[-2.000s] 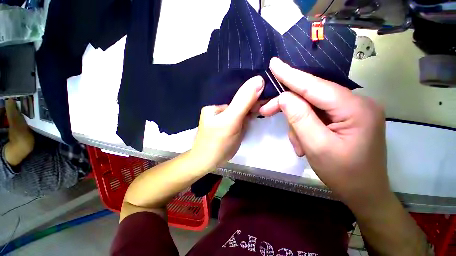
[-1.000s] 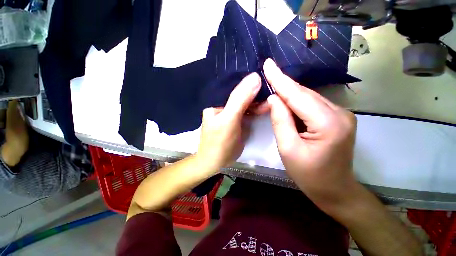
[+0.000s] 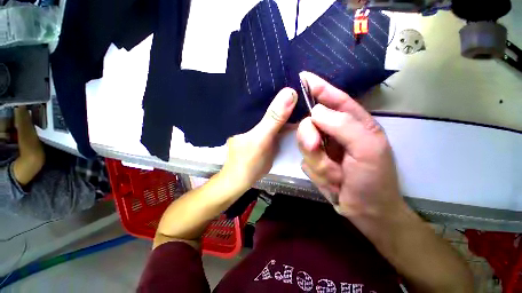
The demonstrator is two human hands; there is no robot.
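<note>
A dark pinstriped garment piece lies across the white table and the machine bed, its right part under the bright red-orange presser foot piece. My left hand holds the near edge of the cloth, thumb on top, fingers hidden beneath. My right hand grips a thin metal tool, perhaps snips or tweezers, with its tip on the cloth just right of my left thumb. Most of the tool is hidden in the hand.
Dark cut pieces hang to the table's ruler-like front edge at left. A red basket is below. Another worker's arm shows at far left. The cream machine bed and a grey knob are at right.
The tool now shows more clearly between my right fingers, and the right hand has turned and moved slightly left. The striped cloth's left part has spread flatter and its right end has shifted left.
</note>
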